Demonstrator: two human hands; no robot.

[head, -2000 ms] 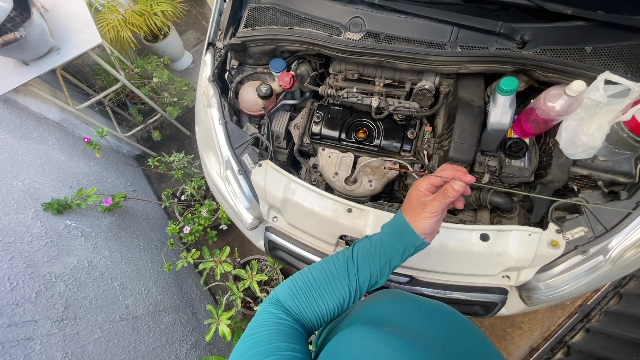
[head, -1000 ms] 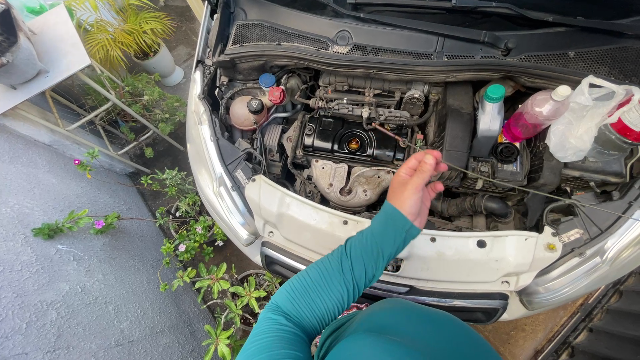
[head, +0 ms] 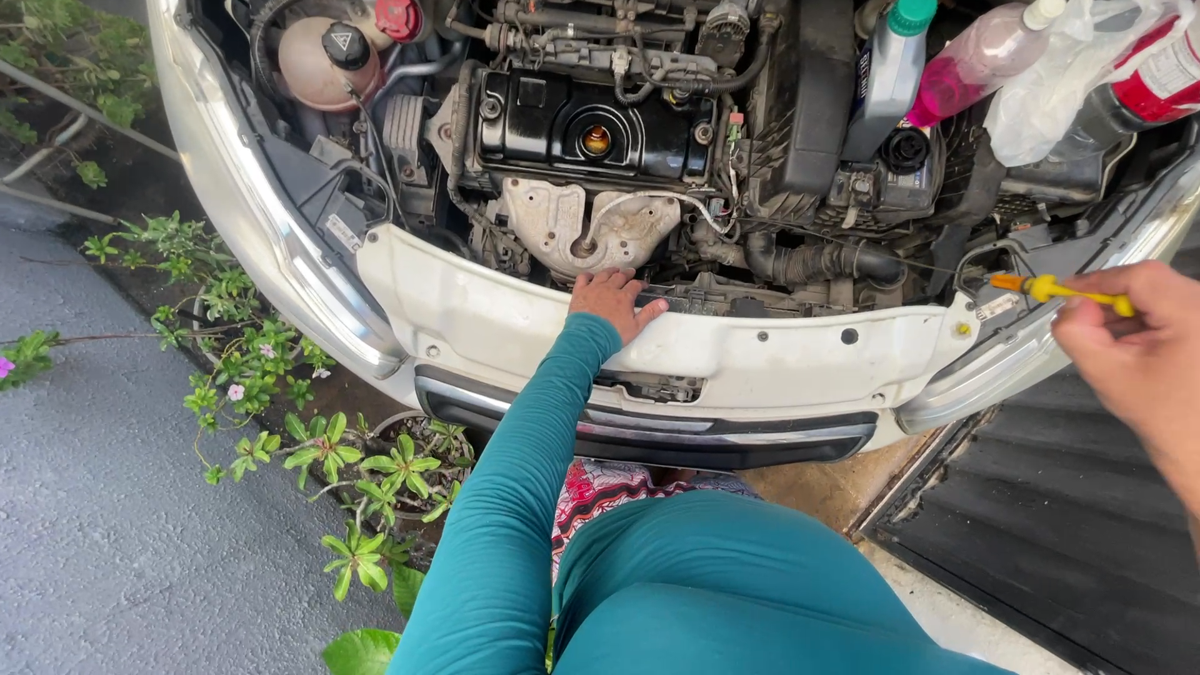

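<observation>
My left hand (head: 614, 305) rests with fingers spread on the white front panel (head: 806, 342) of the car, just below the metal exhaust heat shield (head: 553, 220). At the right edge, my right hand (head: 1134, 328) grips the yellow and orange handle of an engine oil dipstick (head: 1059, 289). Its thin rod runs left over the engine bay; where its tip lies I cannot tell. Behind my left hand is the black engine cover (head: 525, 122), with its round oil filler opening (head: 596, 141) uncovered.
A grey bottle with a green cap (head: 891, 75), a bottle of pink liquid (head: 980, 61) and a white plastic bag (head: 1041, 103) stand at the back right. The coolant tank (head: 323, 70) is at the upper left. Potted plants (head: 403, 469) grow beside the bumper.
My left hand has come down from above the engine bay onto the front panel, no longer at the dipstick rod. My right hand has come into view with the dipstick handle. The view has moved nearer.
</observation>
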